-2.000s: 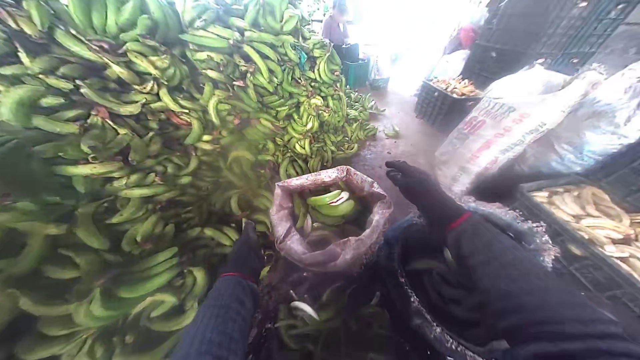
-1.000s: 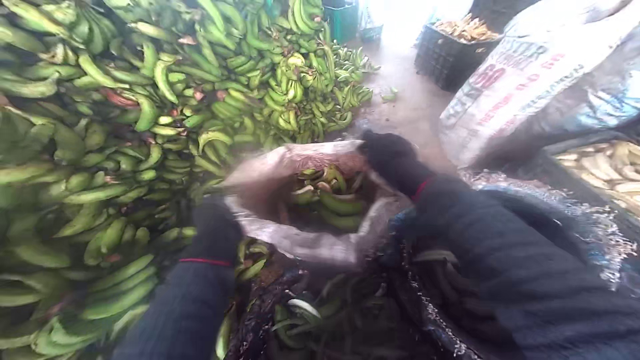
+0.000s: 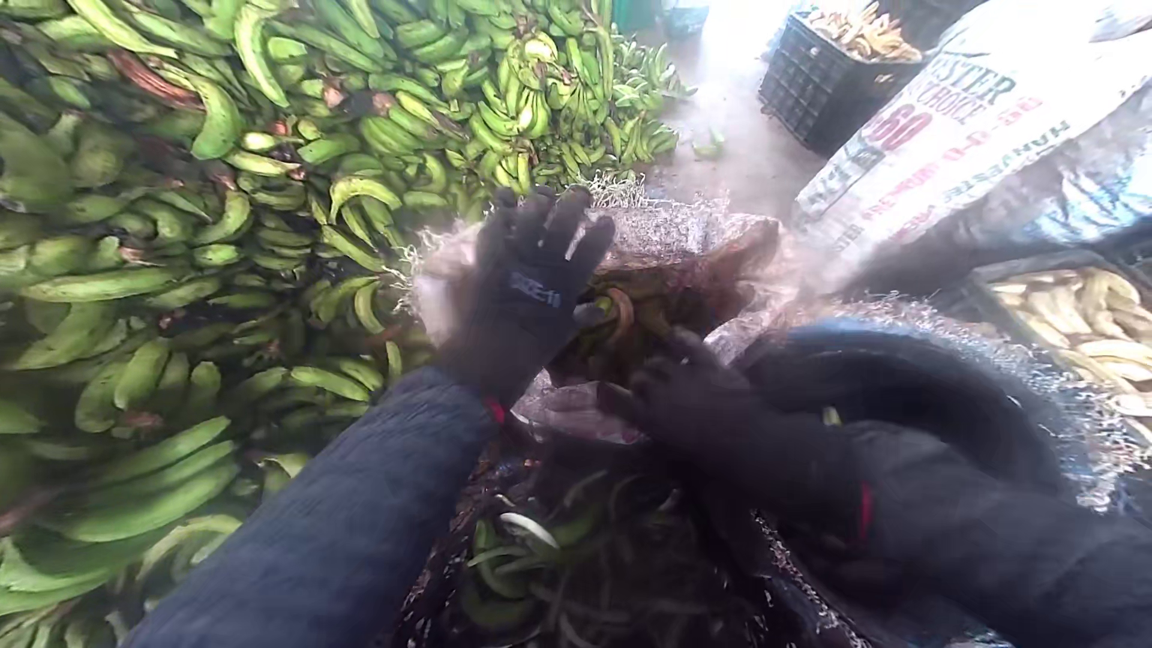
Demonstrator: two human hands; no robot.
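A woven sack with a frayed, rolled rim stands in front of me, its mouth facing up, with bananas or plantains dimly visible inside. My left hand, in a dark glove, lies over the sack's left rim with its fingers spread and pointing away. At the near right part of the rim is my right hand, also in a dark glove and blurred; whether its fingers grip the rim is unclear.
Green plantains or bananas are heaped along the left. A dark container holds more below. To the right are an open, frayed sack, a printed sack, a black crate and a crate of peeled pieces.
My left hand has moved from the sack's near left side onto its rim. My right hand has come from the far right rim to the near side. The view has tilted down closer to the sack.
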